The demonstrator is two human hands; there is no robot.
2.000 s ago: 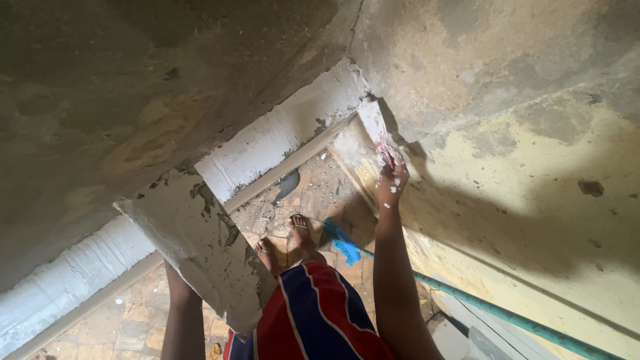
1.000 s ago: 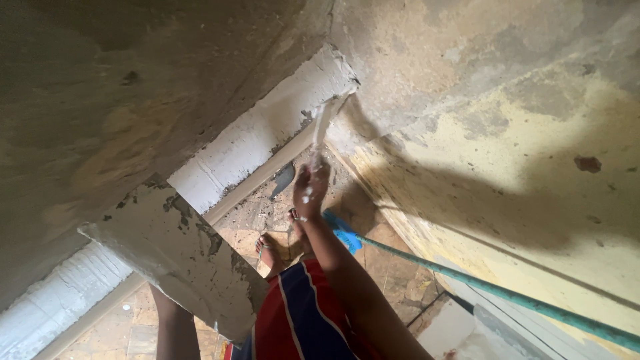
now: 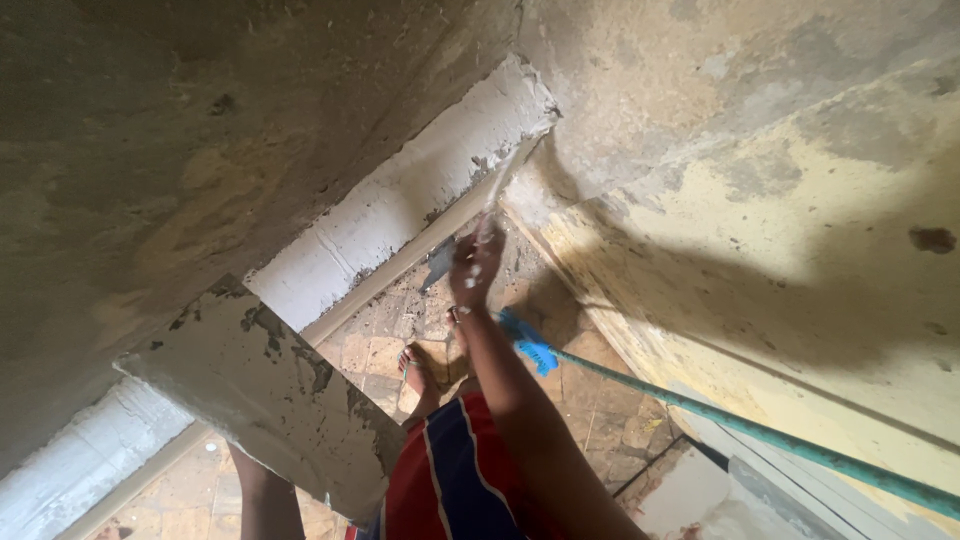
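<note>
My right hand (image 3: 478, 262), spotted with white plaster, is closed around a blurred flat trowel (image 3: 501, 180) seen edge-on, whose blade touches or nearly touches the edge of a ledge. Smooth white plaster (image 3: 405, 202) coats the top of this ledge, with rough crumbs along its front edge. A flat board (image 3: 270, 375) smeared with grey-white plaster lies over my left forearm (image 3: 266, 495), above the ledge. My left hand is hidden beneath the board, so its grip cannot be seen.
A bare, stained wall (image 3: 150, 150) rises behind the ledge, and a patchy yellow wall (image 3: 712, 255) meets it at the corner. On the paved floor (image 3: 390, 360) lie a dark scrap (image 3: 437, 264) and a blue broom head (image 3: 529, 341) with a green handle (image 3: 720, 412). My feet stand beside them.
My right hand has moved left with the trowel, away from the yellow wall, to the ledge's front edge near the corner. The board stays over my left forearm.
</note>
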